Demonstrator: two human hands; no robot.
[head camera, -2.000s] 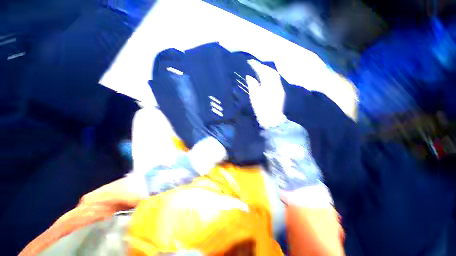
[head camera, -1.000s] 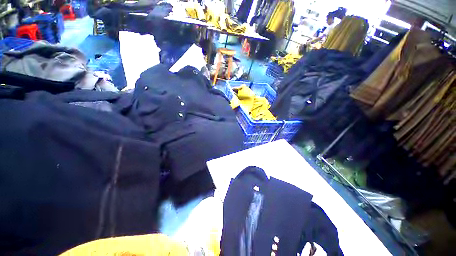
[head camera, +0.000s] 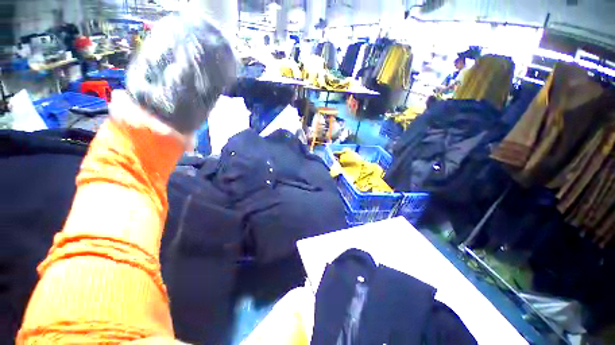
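A dark navy coat (head camera: 388, 306) lies on the white work board (head camera: 361, 236) at the bottom centre, with shinier lining showing and one small pale button. It is cut off by the lower edge. My left arm is raised at the left in an orange knit sleeve, with a shiny grey oversleeve at its upper end. My left hand cannot be made out beyond the oversleeve. My right hand is not in view. A pale, overexposed shape lies left of the coat; I cannot tell what it is.
Heaped dark coats (head camera: 283, 209) lie left of the board. A blue crate (head camera: 367, 202) with yellow cloth stands behind it. Another dark pile (head camera: 438, 145) and hanging brown garments (head camera: 549, 124) are at the right. A metal rail runs beside the board. A person (head camera: 458, 67) is in the background.
My left arm has come up into view at the left. The camera view has shifted, so the board and coat sit lower and further right. The glimpse of my right hand is gone.
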